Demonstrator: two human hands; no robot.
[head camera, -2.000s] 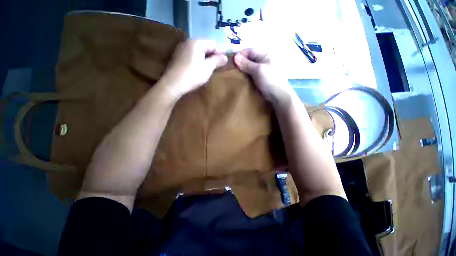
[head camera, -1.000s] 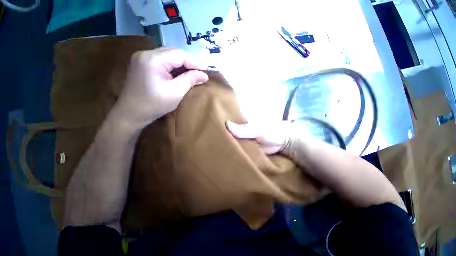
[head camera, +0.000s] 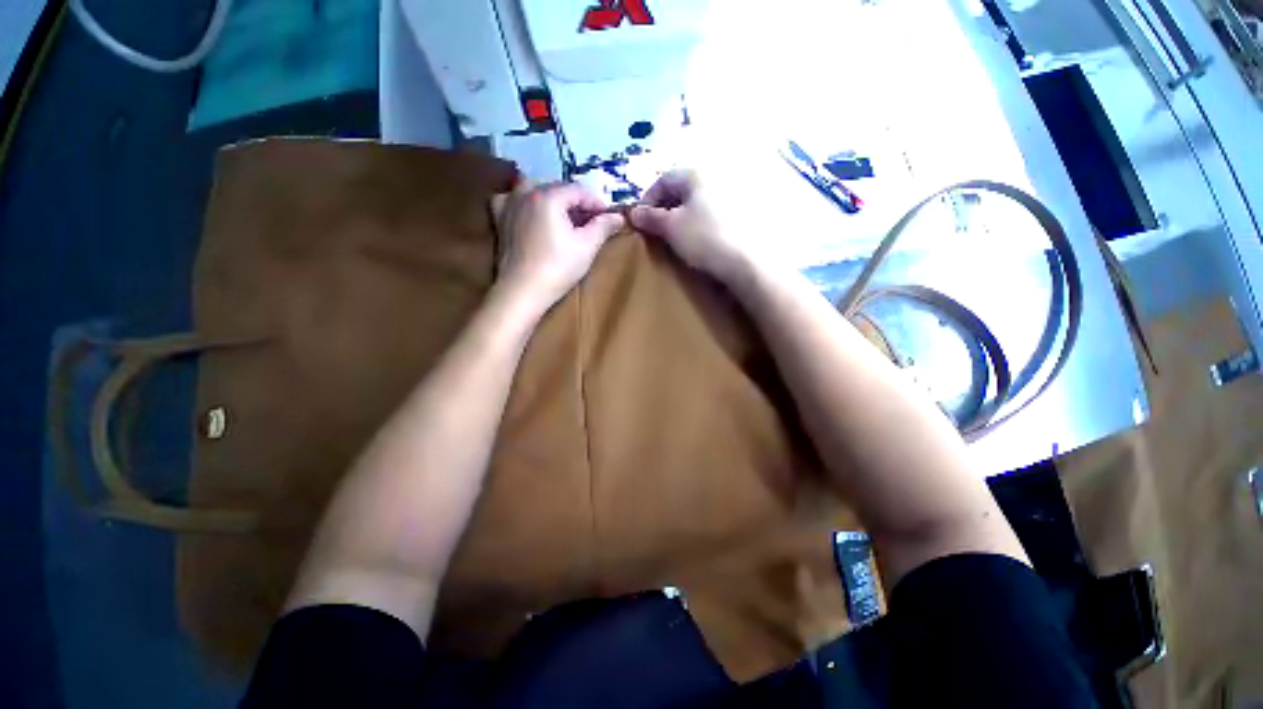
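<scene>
A brown bag panel (head camera: 665, 402) with a vertical seam spreads from the sewing machine to my lap. My left hand (head camera: 551, 238) pinches its top edge between thumb and fingers. My right hand (head camera: 686, 225) pinches the same edge just to the right, close beside my left fingertips. The needle and presser foot area (head camera: 610, 173) is right behind my fingertips; the needle itself cannot be made out. Brown handles (head camera: 118, 429) lie at the left end and other handle loops (head camera: 1067, 298) at the right. A dark label (head camera: 857, 578) shows near the lower edge.
Red and dark thread snips (head camera: 826, 180) lie on the white machine table (head camera: 900, 83) beside a small black object (head camera: 848, 166). The machine head (head camera: 582, 49) has a red logo. More brown bag pieces (head camera: 1163, 471) lie at the right. A teal sheet (head camera: 291, 63) is at upper left.
My right hand has moved from the panel's middle up to its top edge, beside my left hand. The panel's right side has been spread flatter, and the dark label shows again.
</scene>
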